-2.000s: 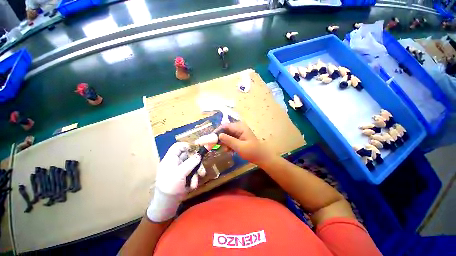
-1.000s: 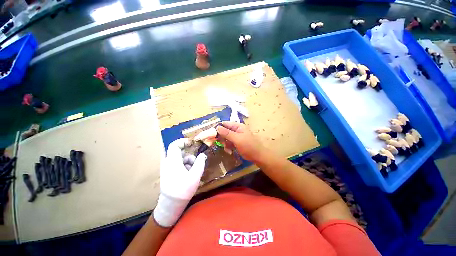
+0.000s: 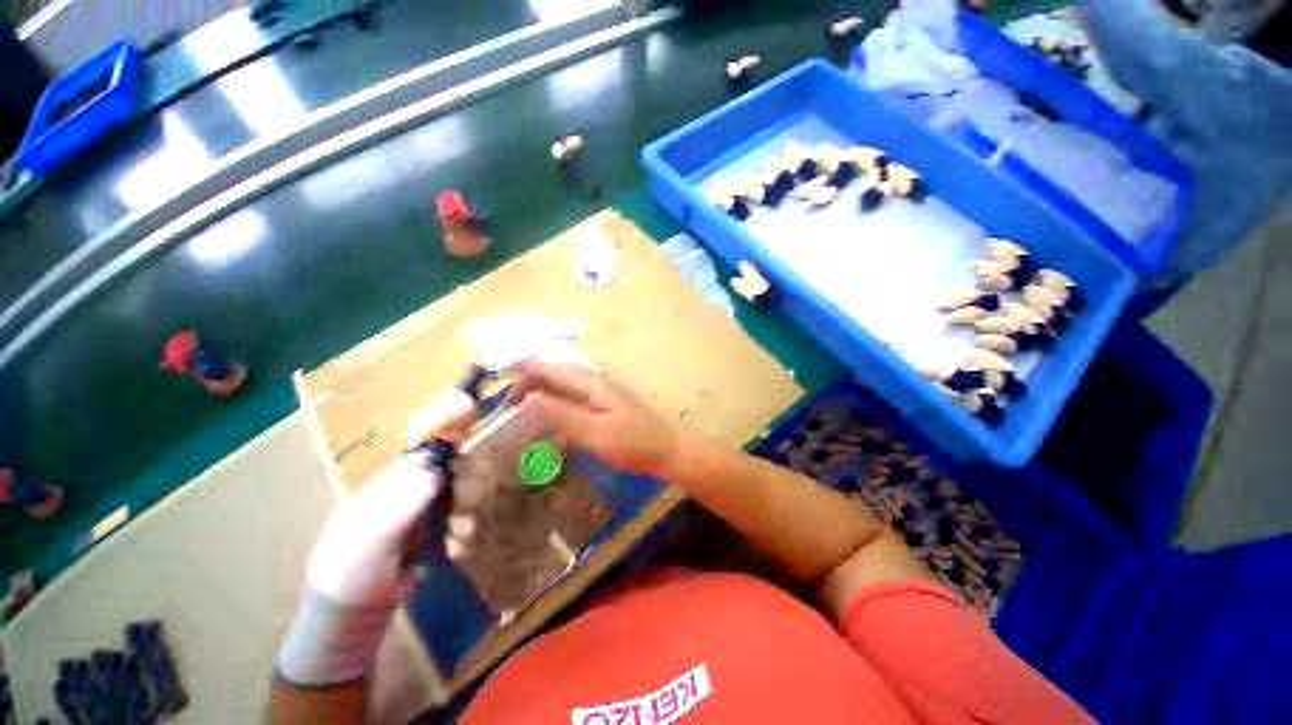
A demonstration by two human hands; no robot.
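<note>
My left hand (image 3: 371, 531), in a white glove, is closed around a dark limb part (image 3: 437, 489). A cream piece (image 3: 442, 414) with a black end (image 3: 476, 380) shows at its fingertips; the area is blurred. My bare right hand (image 3: 588, 414) is just right of it, over the brown card (image 3: 517, 531), fingers bent towards the black end. Whether it grips anything is unclear. A green-rimmed round pot (image 3: 541, 463) sits on the card below my right hand. Black limb parts (image 3: 121, 680) lie in a pile at lower left.
A light-blue tray (image 3: 879, 371) with cream-and-black pieces stands at right. One such piece (image 3: 751, 282) lies beside it. Red-topped figures (image 3: 462, 227) and a joined limb assembly (image 3: 570, 150) are on the green belt (image 3: 340, 305). A dark-blue bin of parts (image 3: 907, 503) is below the tray.
The view has turned and shifted, so the tray appears further left. The green pot is now uncovered. My right hand's fingers have straightened somewhat and it sits apart from my left hand.
</note>
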